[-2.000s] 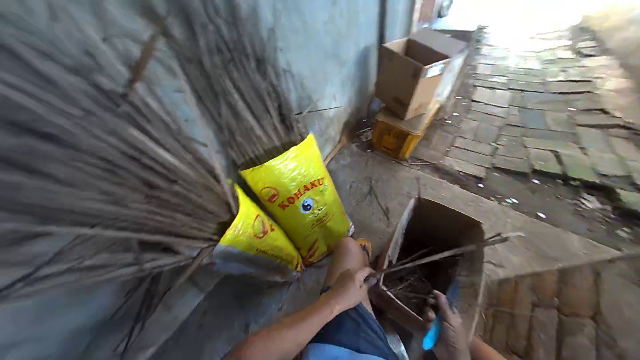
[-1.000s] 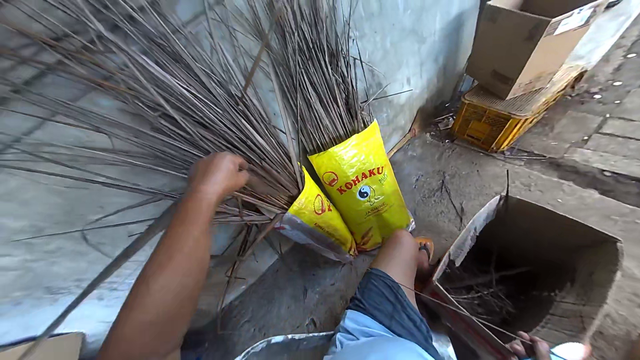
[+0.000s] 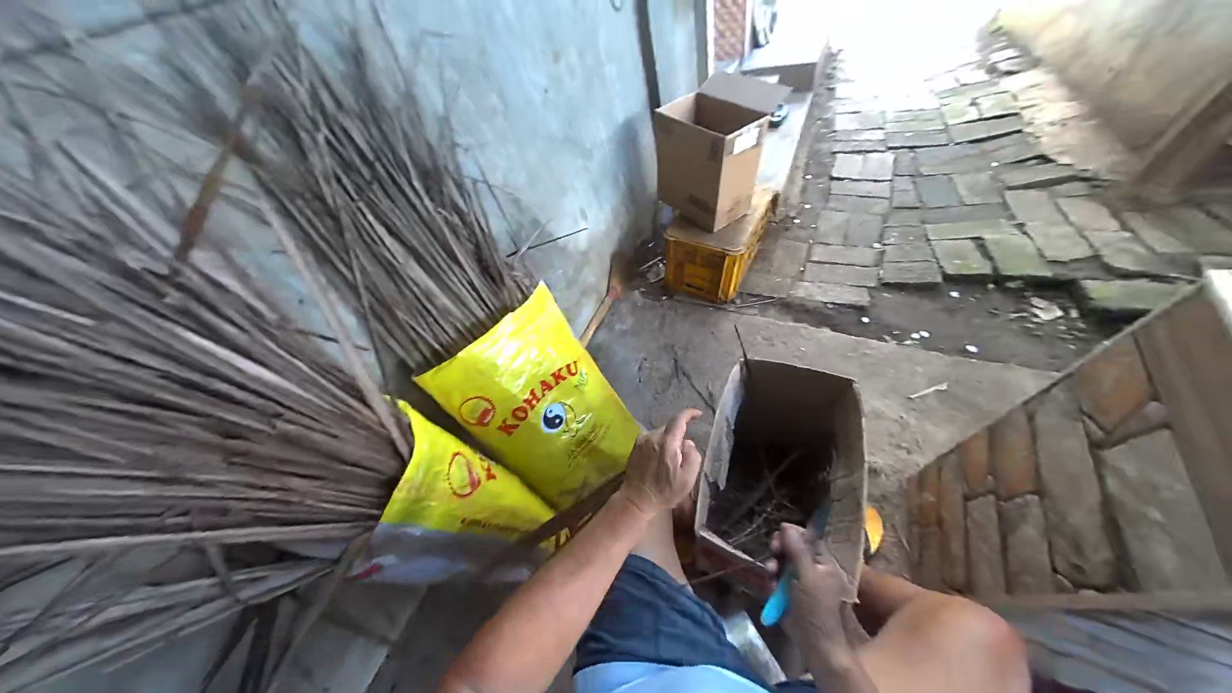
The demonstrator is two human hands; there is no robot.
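Note:
My left hand (image 3: 664, 465) is raised over my knee, between a yellow printed sack (image 3: 539, 404) and an upright cardboard box (image 3: 847, 462); its index finger is extended, and I cannot make out anything held in it. In my right hand (image 3: 808, 577), over the box's near right corner, is a knife with a blue handle (image 3: 776, 599); its blade is mostly hidden. Thin dry sticks (image 3: 770, 491) lie inside the box. Long dry stalks (image 3: 385, 202) stand in the yellow sack, and more spread out from a second yellow sack (image 3: 462, 481) at its left.
Ahead, a cardboard box (image 3: 712, 159) stands on a yellow plastic crate (image 3: 712, 260) by the grey-blue wall (image 3: 568, 106). Brick paving (image 3: 914, 192) runs beyond the concrete floor. A brick-patterned surface (image 3: 1049, 481) lies at the right.
One second ago my left hand was at the stalks of the left sack; now it is beside the open box. My right hand has come further into view with the knife. The view has swung right.

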